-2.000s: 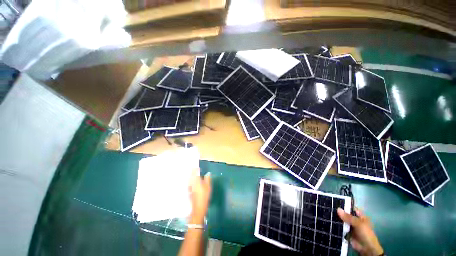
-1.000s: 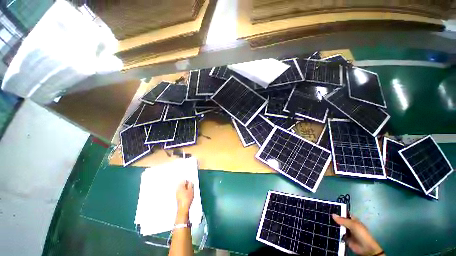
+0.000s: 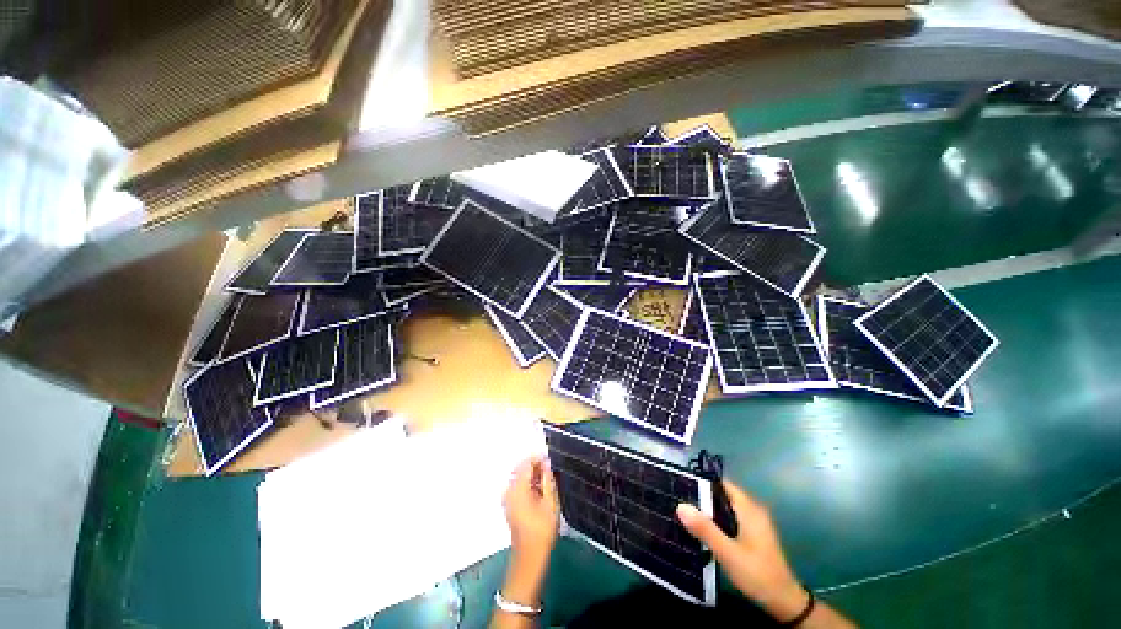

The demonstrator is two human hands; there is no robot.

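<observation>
My right hand [image 3: 744,547] grips the right edge of a solar panel [image 3: 627,510], which is tilted over the bench's front. A coiled black lead [image 3: 711,467] shows at that edge. My left hand [image 3: 532,498] pinches the right edge of a thin white bag [image 3: 473,485] at the panel's left end. Whether the panel's corner is inside the bag is hard to tell in the glare. The bag overlaps the flat pile of white bags [image 3: 326,535] at left.
Many loose solar panels [image 3: 492,256] lie heaped on a cardboard sheet [image 3: 461,363] behind my hands. A white flat piece [image 3: 529,181] lies on the heap. A metal shelf [image 3: 566,105] with stacked brown cardboard [image 3: 615,43] crosses above. The green bench [image 3: 885,492] extends right.
My left hand has moved right from the bag pile, drawing a white bag with it. My right hand has brought the panel left and tilted it, so the two meet. The view has shifted.
</observation>
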